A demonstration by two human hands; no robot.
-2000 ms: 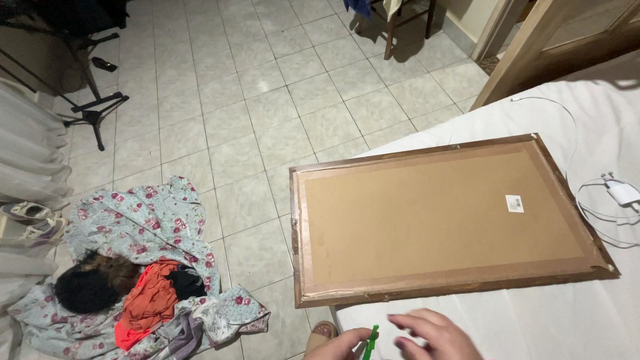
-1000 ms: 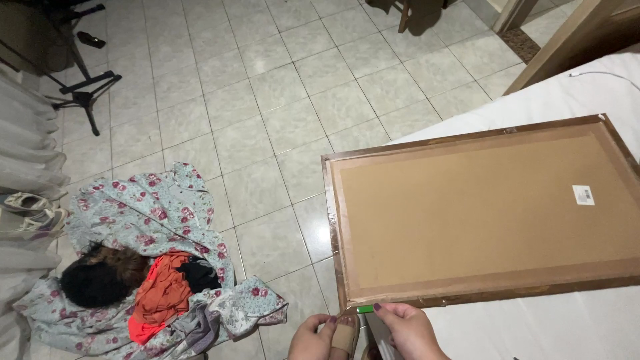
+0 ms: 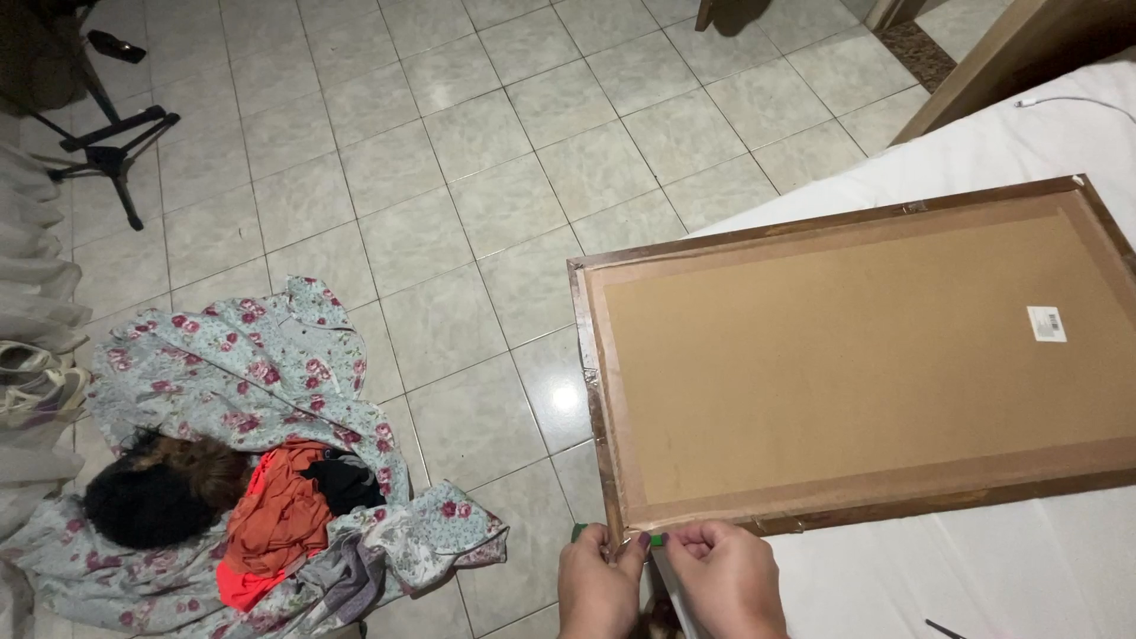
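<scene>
A framed panel [image 3: 843, 355] lies back side up on a white-sheeted surface, its brown backing board taped at the edges inside a dark wooden frame. At its near left corner, my left hand [image 3: 602, 577] pinches a green strip [image 3: 657, 540], part of which shows beyond the frame's outer edge. Close beside it, my right hand [image 3: 721, 577] grips the same strip with thumb and forefinger, against the near edge of the frame. What the strip is cannot be told. A white label [image 3: 1046, 324] is stuck on the right part of the backing.
A thin dark object [image 3: 942, 628] and a white cable [image 3: 1074, 100] lie on the white sheet [image 3: 896, 586]. On the tiled floor, a curled-up furry animal [image 3: 151, 497] rests on a floral cloth [image 3: 257, 355] beside orange clothing [image 3: 280, 510]. A black stand [image 3: 106, 160] is at upper left.
My hands, apart near the panel's near edge two seconds ago, have come together at its near left corner. Both now hold the green strip there. The view has shifted.
</scene>
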